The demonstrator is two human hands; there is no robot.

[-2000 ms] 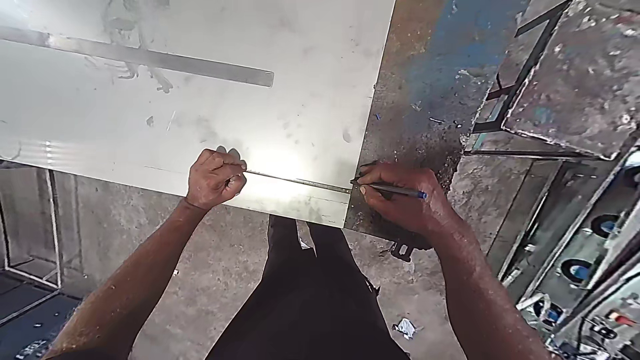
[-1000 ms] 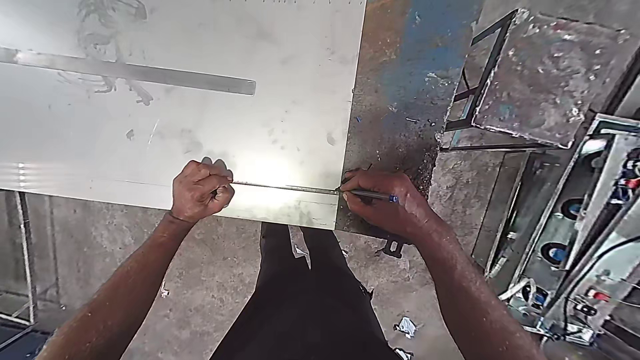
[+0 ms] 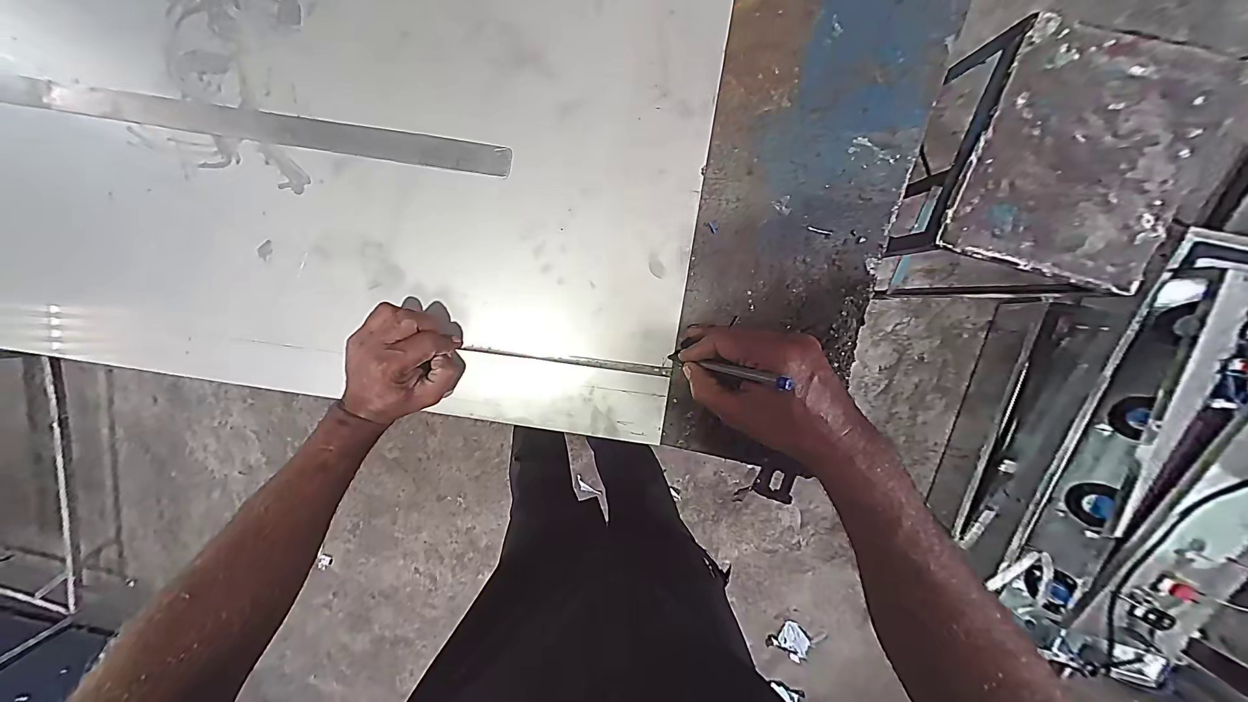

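A large pale sheet with a metallic sheen (image 3: 546,244) lies on a stained workbench (image 3: 780,175). My left hand (image 3: 402,361) is closed on one end of a thin, narrow strip (image 3: 565,359), perhaps a steel rule, that runs across the sheet near its front edge. At the strip's other end, by the sheet's right edge, my right hand (image 3: 765,385) holds a dark pen (image 3: 746,372) with a blue end. Whether its fingers also touch the strip cannot be told. Faint lines cross the sheet beside the strip.
A flat metal bar (image 3: 390,141) lies farther up the sheet. Right of the bench stands a paint-spattered stand (image 3: 1082,156). Machinery with wheels and cables (image 3: 1121,526) is at the lower right. A metal frame (image 3: 63,478) stands at the left. Scraps (image 3: 792,640) lie on the concrete floor.
The view has shifted somewhat. Both hands stay at the two ends of the thin strip, and the pen remains in my right hand.
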